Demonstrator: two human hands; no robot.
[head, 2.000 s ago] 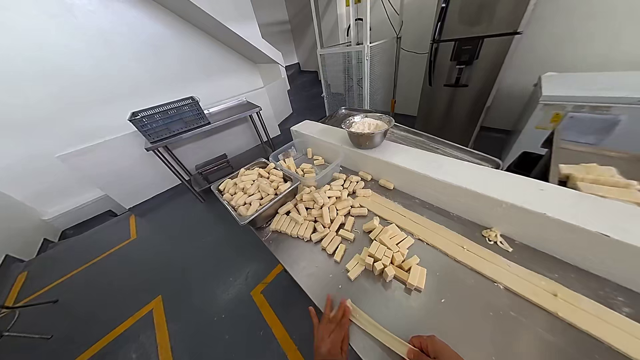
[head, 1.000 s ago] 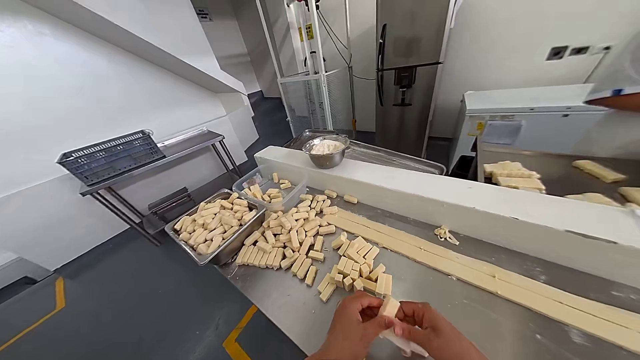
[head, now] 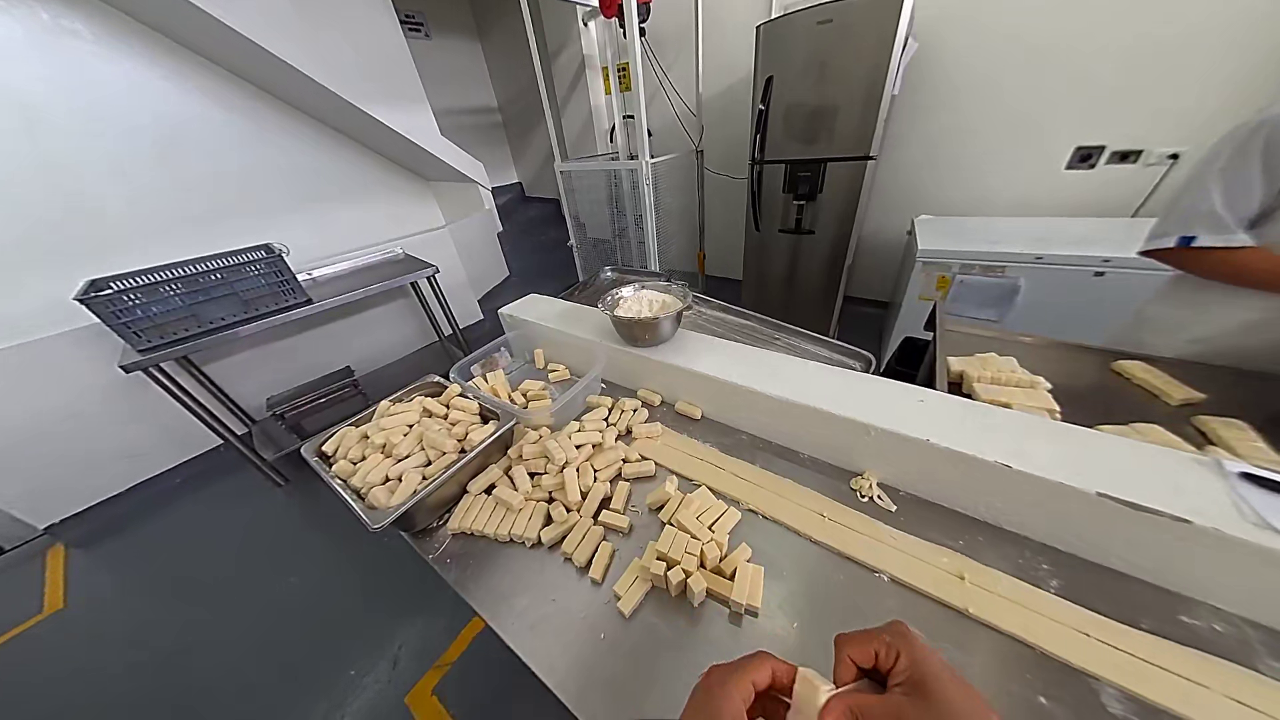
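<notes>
At the bottom of the view, my left hand [head: 745,686] and my right hand [head: 905,675] both grip a pale stick [head: 810,690] with dough at it; fingers hide much of it. Ahead of them lies a pile of cut pale sticks, likely cheese [head: 690,545]. Long flat dough strips [head: 880,560] run across the steel table [head: 560,640] to the right. Farther left are many dough-wrapped sticks [head: 570,470], some lined up at the table's edge. A steel pan [head: 430,500] is heaped with more, beside a clear plastic tub [head: 580,400] holding several pieces.
A white ledge [head: 800,400] borders the table and bears a steel bowl of white powder [head: 648,328]. Dough scraps [head: 872,491] lie near it. Beyond, a person's arm [head: 1225,265] is over another table with dough pieces [head: 1000,385]. A grey crate [head: 200,300] rests on a side table at left.
Two seconds ago my hands were apart at a dough strip on the table; now they are together around a stick. The view has turned right, and a person's arm has come into sight.
</notes>
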